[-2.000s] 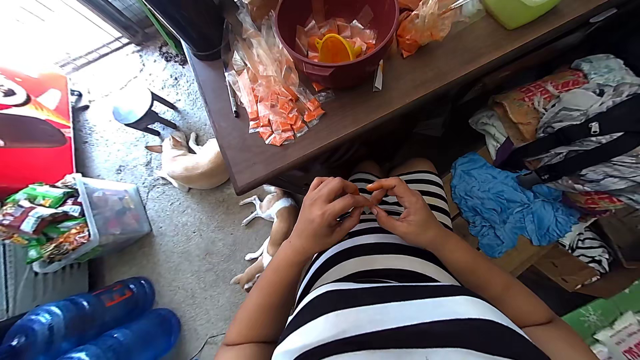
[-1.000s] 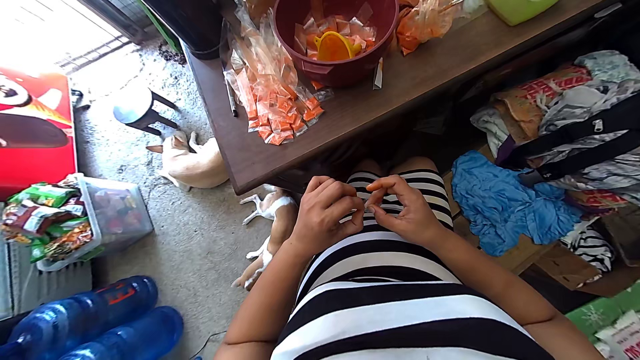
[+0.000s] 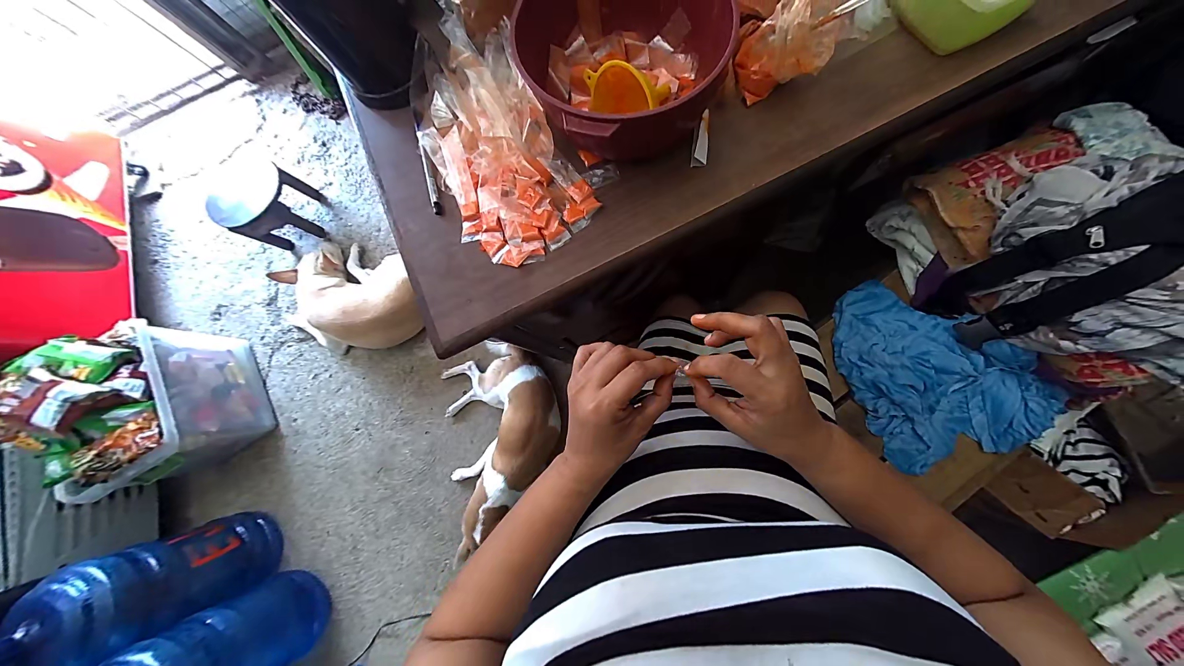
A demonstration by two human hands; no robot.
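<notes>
Above my lap, my left hand (image 3: 615,398) and my right hand (image 3: 760,384) meet at the fingertips, pinching a tiny clear piece of plastic (image 3: 680,366) between them. Much of that piece is hidden by the fingers. On the brown table lies a heap of small clear sachets with orange contents (image 3: 523,199). Beside it stands a dark red plastic basin (image 3: 615,134) holding more orange sachets and a yellow plastic funnel (image 3: 622,88). A clear bag with orange contents (image 3: 786,46) lies to the right of the basin.
A pen (image 3: 432,181) lies near the table's left edge. Two dogs, one tan (image 3: 365,301) and one brown and white (image 3: 518,421), lie on the floor. A stool (image 3: 250,199), a bin of snack packs (image 3: 208,398), blue water bottles (image 3: 157,578) and blue cloth (image 3: 925,379) surround me.
The orange bit seen at my right fingertips in the earlier frames no longer shows. My right index finger has lifted and spread, and my fingertips have come together.
</notes>
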